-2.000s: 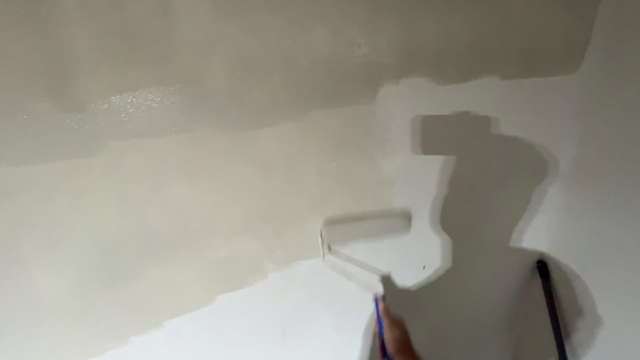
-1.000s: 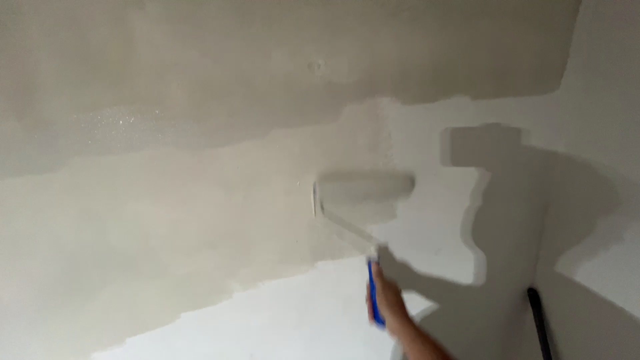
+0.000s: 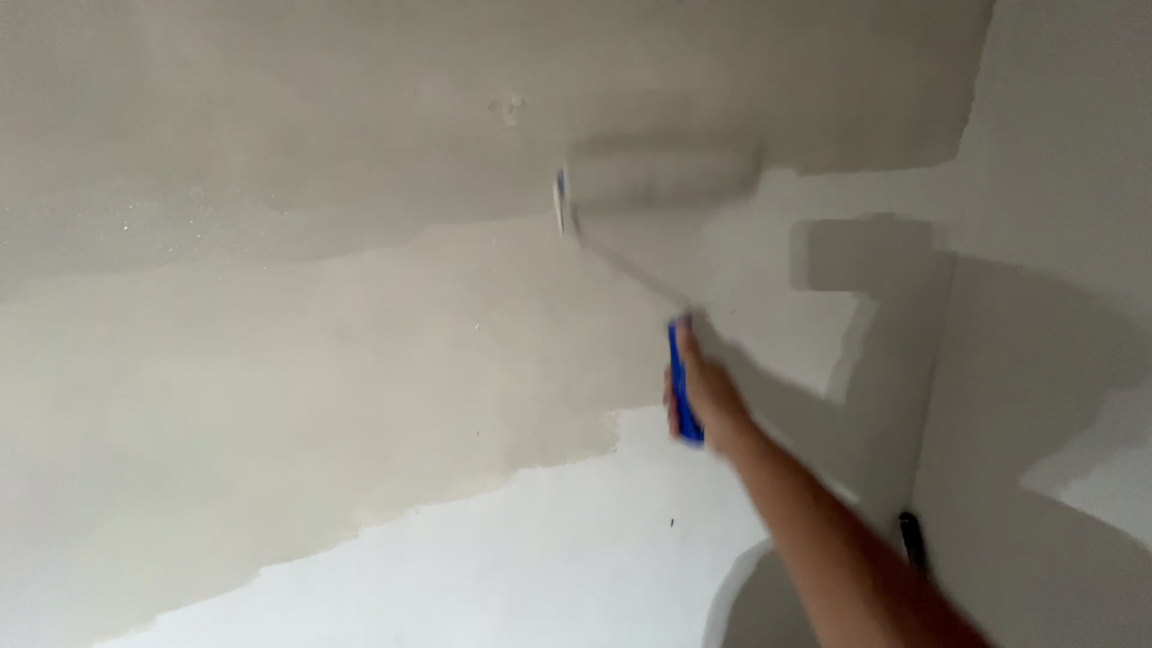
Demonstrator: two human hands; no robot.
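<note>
My right hand (image 3: 711, 391) is closed around the blue handle of a paint roller (image 3: 666, 175), with the arm reaching in from the lower right. The roller's cover, blurred, lies against the wall (image 3: 405, 333) above and left of the hand, at the lower edge of the darker beige band. A thin metal frame joins cover and handle. Greyish-beige paint covers the upper and left parts of the wall; the lower part (image 3: 540, 558) is white, with an uneven edge between them. My left hand is out of view.
A wall corner runs down the right side, with the adjoining wall (image 3: 1062, 180) beyond it. The end of a black pole (image 3: 913, 540) shows behind my forearm. Shadows fall across both walls. A small rough spot (image 3: 511, 110) marks the upper wall.
My right hand and the roller have moved up the wall, the cover from the lighter beige area to the darker band's edge. More of my forearm shows. Beige now covers more of the white beneath.
</note>
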